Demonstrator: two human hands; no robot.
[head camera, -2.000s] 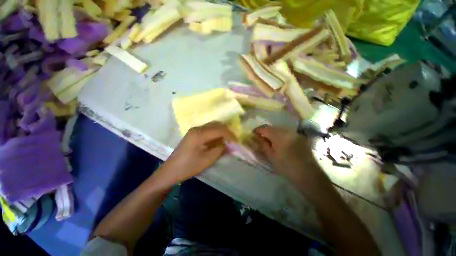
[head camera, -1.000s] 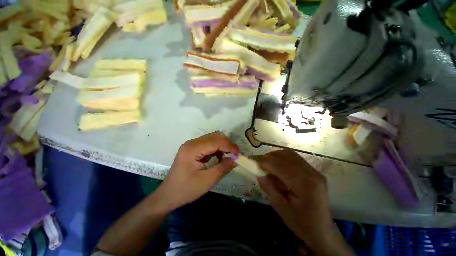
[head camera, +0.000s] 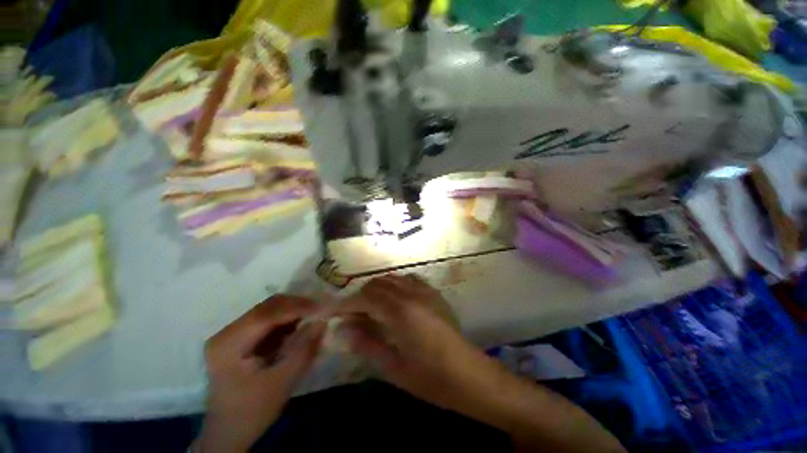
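Observation:
My left hand (head camera: 265, 358) and my right hand (head camera: 398, 327) meet at the table's front edge, fingertips close together. Between them is a small pale fabric strip (head camera: 334, 329), mostly hidden by the fingers and blurred. The sewing machine head (head camera: 531, 115) stands behind my hands, its lamp glowing over the needle plate (head camera: 389, 221). A purple bundle (head camera: 562, 243) with white edges lies right of the needle. Layered strips (head camera: 239, 203) with purple, white and brown edges lie left of the needle.
Paired yellow strips (head camera: 66, 292) lie at the left of the table (head camera: 168, 354). More layered strips are heaped behind. A blue plastic crate (head camera: 717, 363) is at the lower right, with white and brown pieces (head camera: 743, 217) above it. A yellow bag (head camera: 257, 18) is behind the table.
The view has swung right, so the machine and crate show more fully. My hands remain together at the table edge; the small strip between them is now more covered by the fingers.

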